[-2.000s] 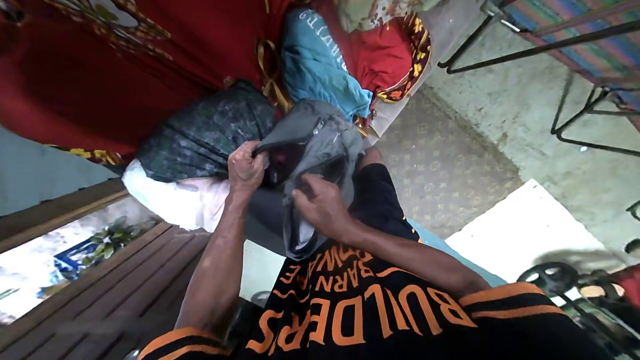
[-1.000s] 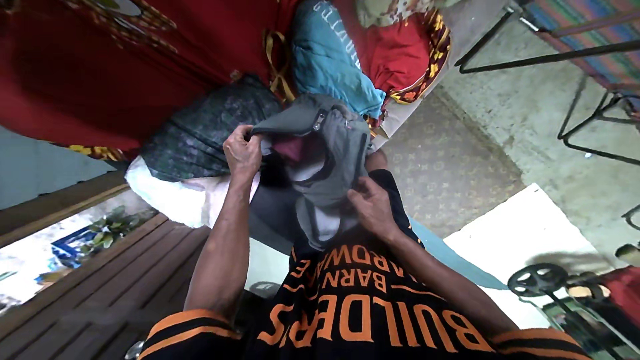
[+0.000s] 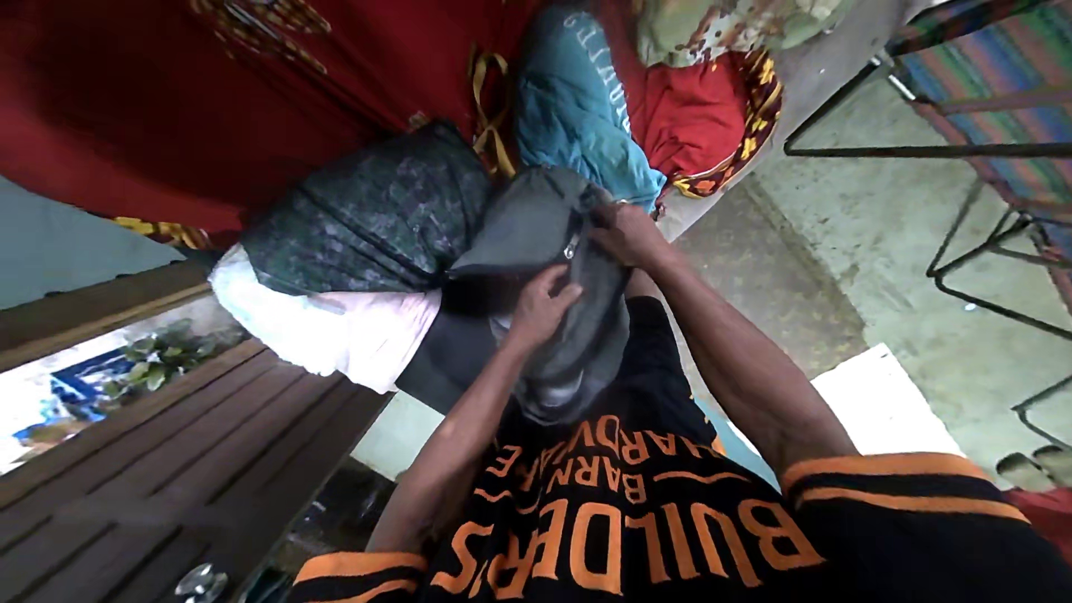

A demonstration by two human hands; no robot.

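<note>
A grey fabric garment or bag [image 3: 536,218], which I cannot tell apart, lies bunched over my lap, with a small zipper or metal tag on it. My right hand [image 3: 624,233] grips its upper right part, fingers pinched on the cloth. Near its middle, my left hand [image 3: 543,308] rests against the fabric with thumb and index finger apart. Dark patterned cloth [image 3: 368,218] lies to the left, above a white cloth [image 3: 335,335]. Beyond the grey fabric is a teal cloth [image 3: 578,100] with lettering.
Red cloth [image 3: 251,109] covers the upper left, and a red bundle [image 3: 695,117] sits beside the teal one. A striped folding seat on a metal frame [image 3: 988,92] stands at right. Dark wooden slats [image 3: 193,477] are at lower left. A white sheet [image 3: 888,402] lies on the floor.
My right hand has moved up to the upper right part of the grey fabric. My left hand has left its upper left edge and come to its middle. The opening seen before is now mostly covered.
</note>
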